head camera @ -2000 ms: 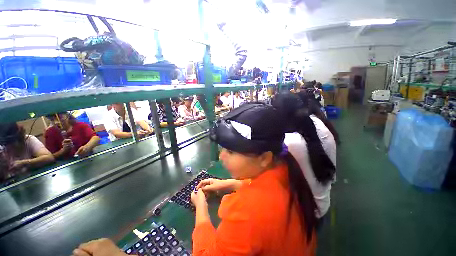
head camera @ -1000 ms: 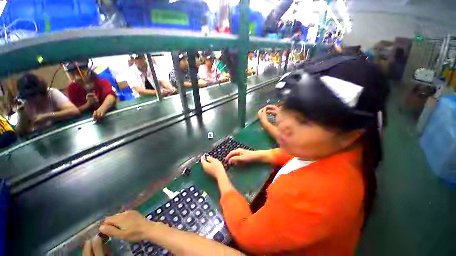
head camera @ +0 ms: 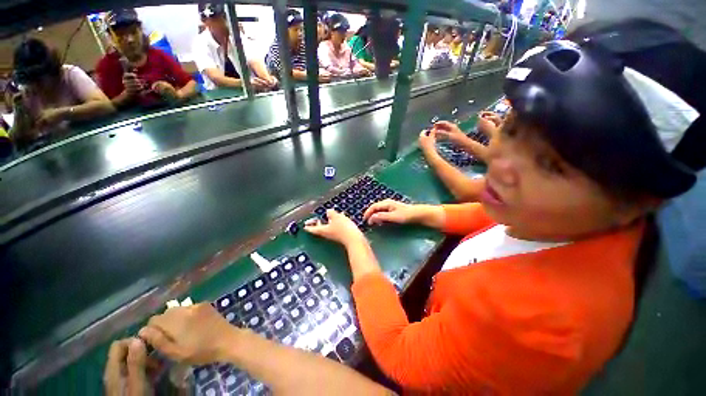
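Note:
My right hand (head camera: 190,332) reaches in from the lower right, over the left end of the adhesive sheet. My left hand (head camera: 128,367) is at the lower left, cut off by the bottom edge. Their fingertips meet around a small dark part (head camera: 144,341), mostly hidden by the fingers. The clear, shiny sheet (head camera: 290,298) lies on the green bench with rows of black squares with pale centres. My right forearm covers its lower part. A white tab (head camera: 263,261) sticks out at its far edge, and another white piece (head camera: 179,302) lies beyond my right hand.
The dark conveyor belt (head camera: 193,209) runs beyond the bench, with a small part (head camera: 330,172) on it. A person in orange (head camera: 503,309) sits close on the right, hands over another black-square sheet (head camera: 364,197). A green upright (head camera: 402,93) stands by the belt. People sit along the far side.
The view has shifted, showing more of the bench. Two seconds ago only one of my hands showed; now both show, fingertips together. The neighbour's head has come closer in view and faces more towards me.

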